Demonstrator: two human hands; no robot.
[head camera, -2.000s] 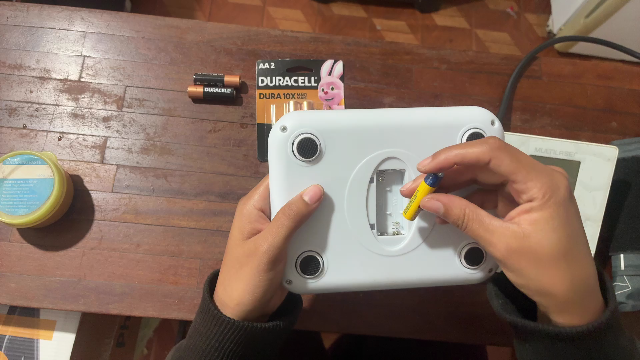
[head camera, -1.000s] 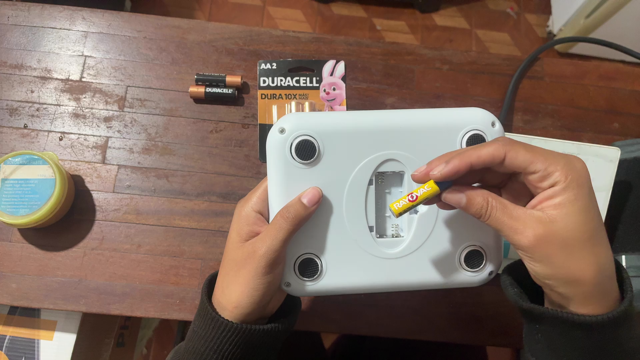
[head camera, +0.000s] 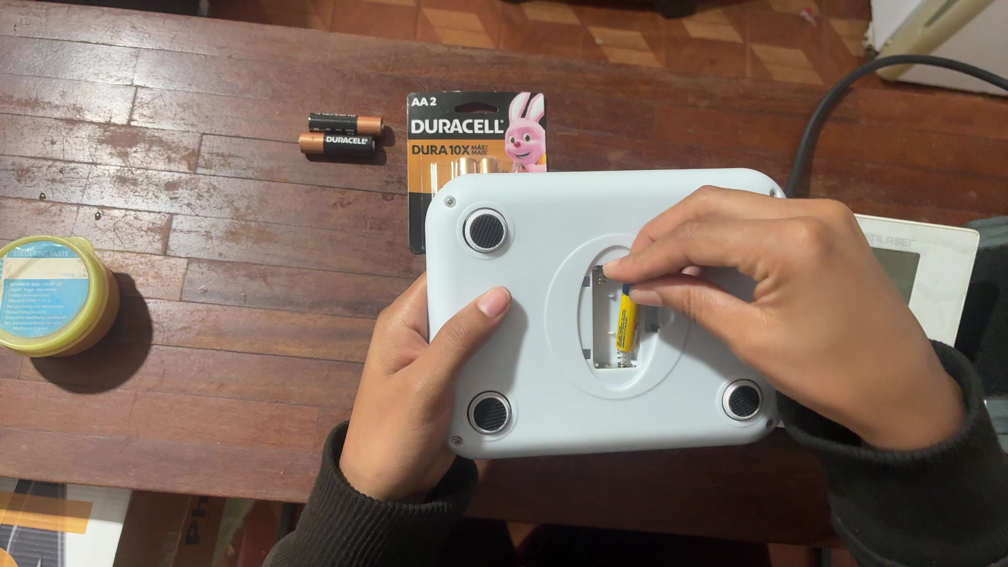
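Observation:
My left hand (head camera: 421, 382) grips the left edge of a white plastic device (head camera: 535, 331) with rounded corners and round dark feet, held underside up. An oval recess near its middle holds an uncovered battery compartment (head camera: 605, 315) with metal contacts. My right hand (head camera: 756, 291) pinches the upper end of a yellow and blue Rayovac battery (head camera: 628, 323) between thumb and forefinger. The battery's lower end is inside the compartment, against the spring contact at the bottom. Its upper end is partly hidden by my fingers, which also cover the device's upper right foot.
Two Duracell batteries (head camera: 340, 145) lie on the wooden table (head camera: 236, 260) beside a Duracell blister pack (head camera: 476, 126), partly under the device. A tub of soldering paste (head camera: 59, 295) stands at left. A white device with a screen (head camera: 949, 268) and a black cable (head camera: 811, 126) are at right.
My right hand has brought the yellow battery from above the recess down into the compartment, turning it from slanted to nearly lengthwise. My left hand keeps its hold on the white device.

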